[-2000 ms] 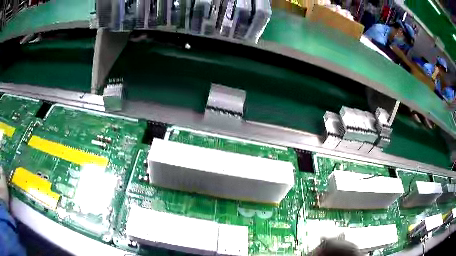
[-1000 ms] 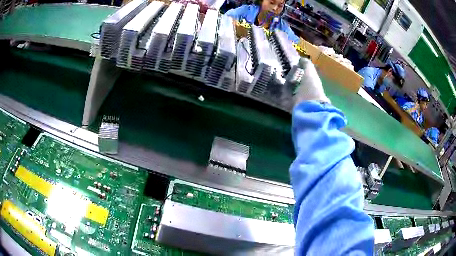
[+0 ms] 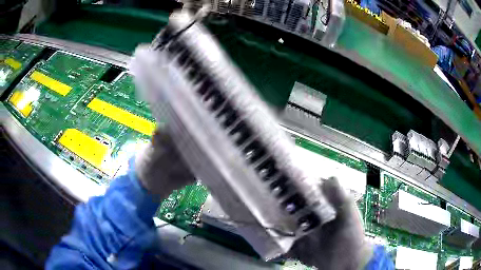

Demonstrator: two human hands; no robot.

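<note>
A long heatsink assembly (image 3: pixel 211 142) is held up close to the camera, tilted from upper left to lower right and slightly blurred. A row of black components runs along it, and a thin black wire shows at each end. My gloved left hand (image 3: pixel 166 161) grips it from below on its left side. My gloved right hand (image 3: pixel 337 229) grips its lower right end. Behind it lie green circuit boards (image 3: pixel 68 100) with yellow strips (image 3: pixel 121 116).
A white-looking heatsink block (image 3: pixel 419 211) sits on a board at the right. Small heatsink parts (image 3: pixel 307 99) stand on the metal rail (image 3: pixel 358 143). More heatsinks (image 3: pixel 295 11) stand on the green shelf (image 3: pixel 369 45) above. A person in blue (image 3: pixel 448 55) is at the far upper right.
My right hand has come down from the shelf with the long heatsink assembly, now in front of me over the boards. My left hand has come into view and holds it too. The camera view has shifted.
</note>
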